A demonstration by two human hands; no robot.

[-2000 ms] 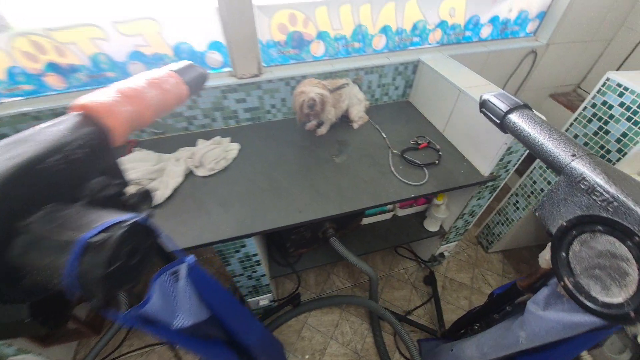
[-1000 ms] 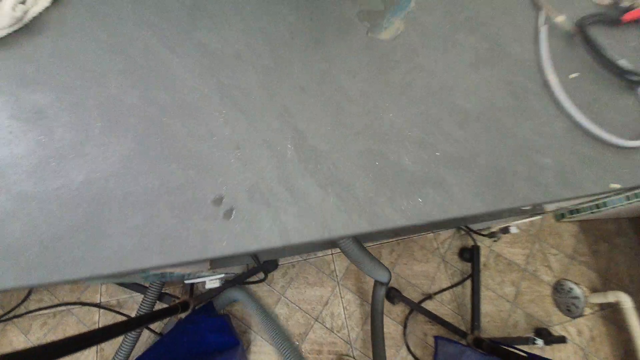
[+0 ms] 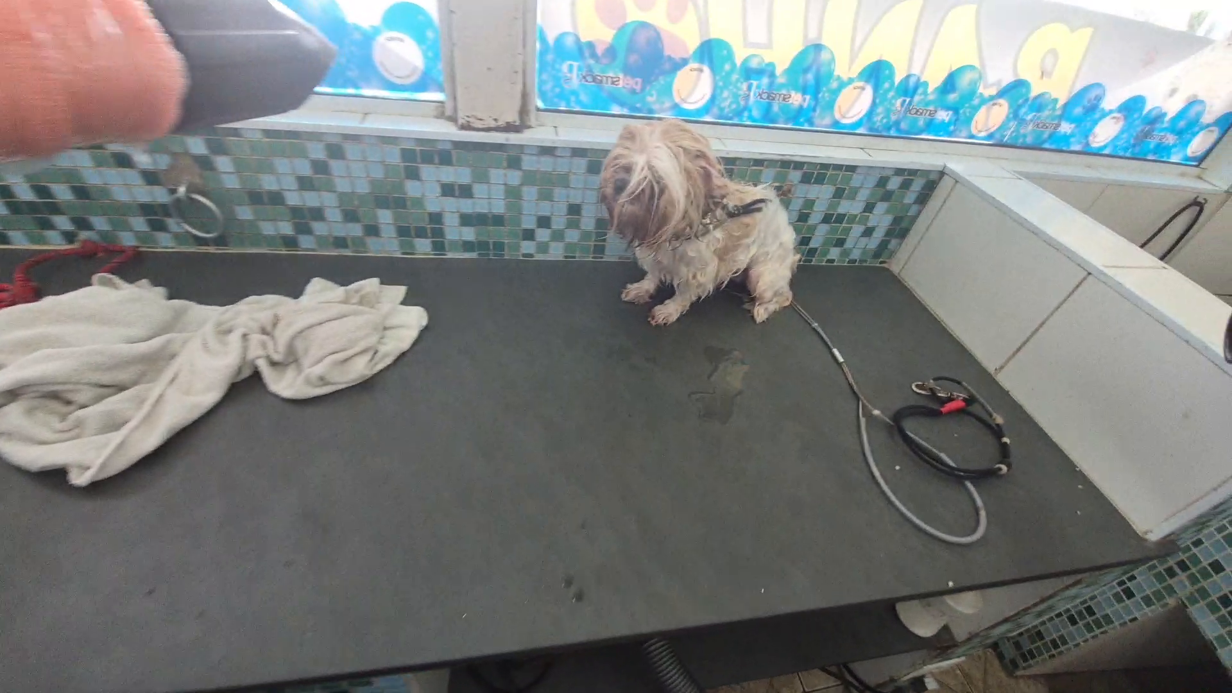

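Observation:
Neither of my hands shows in the head view. At the upper left, a dryer nozzle [image 3: 241, 63] with an orange sleeve reaches into view, blurred, and what supports it is out of frame. A small wet dog [image 3: 717, 226] with tan and white fur sits on the dark tabletop [image 3: 462, 462] against the mosaic wall, wearing a dark collar or harness. A crumpled off-white towel [image 3: 183, 361] lies at the left. Right of the dog, a grey coated cable [image 3: 876, 452] and a black loop leash [image 3: 1001, 452] with a red piece lie on the table.
A metal ring [image 3: 197, 212] is fixed to the tiled wall, with a red rope [image 3: 58, 265] below left. A low white-tiled partition [image 3: 1068, 327] bounds the table's right side. Below the front edge are a ribbed grey hose [image 3: 669, 666] and a white object [image 3: 929, 616]. A small puddle [image 3: 722, 385] lies before the dog.
The view has swung up from the table's front edge and floor. The dog, on the table two seconds ago, shows again, now with its head turned to the left.

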